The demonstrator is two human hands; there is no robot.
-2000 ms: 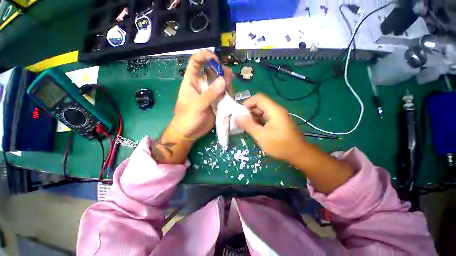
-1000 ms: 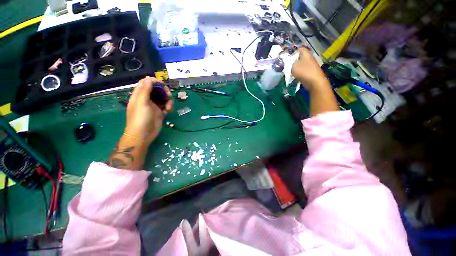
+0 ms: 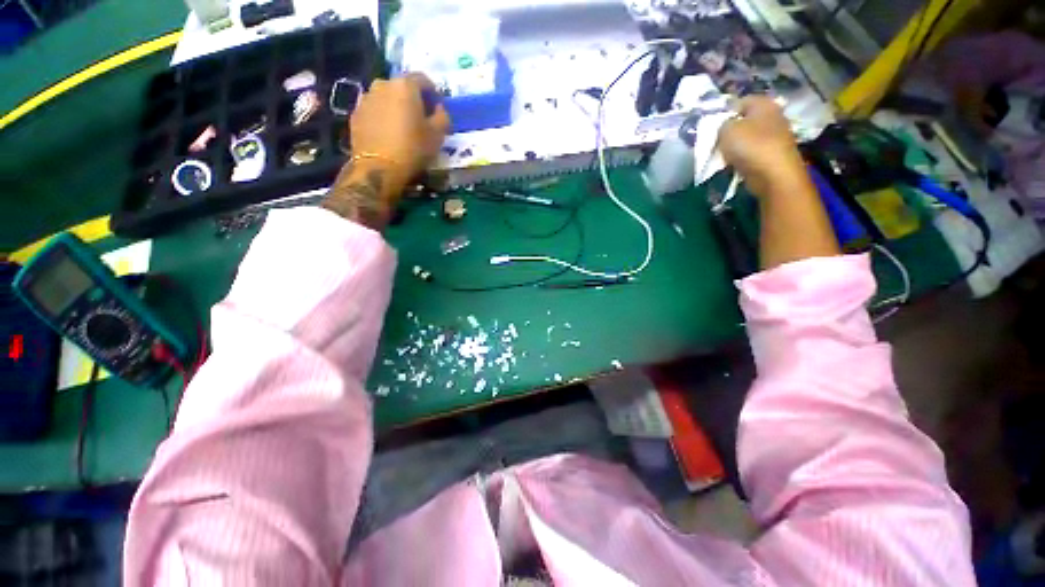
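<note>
My left hand [image 3: 395, 124] is at the right edge of the black foam tray [image 3: 212, 101], beside the blue bin. Its fingers are bent; a dark spot shows by the fingertips, but I cannot tell whether it is held. My right hand [image 3: 756, 140] holds a crumpled white wipe [image 3: 710, 147] at the top of a translucent bottle [image 3: 672, 166]. The hand and wipe hide the bottle's top. Tiny white scraps [image 3: 472, 350] lie scattered on the green mat near its front edge.
The blue bin [image 3: 481, 110] stands on the white ledge. A white cable [image 3: 647, 218] and black lead cross the mat. The teal multimeter [image 3: 101, 327] is at the left, with a dark blue box [image 3: 25, 378] beside it. A person in pink is at upper right.
My hands have parted. My right hand has carried the wipe to the bottle. My left hand, earlier holding a dark unit, has moved up to the tray's edge. The view has swung right.
</note>
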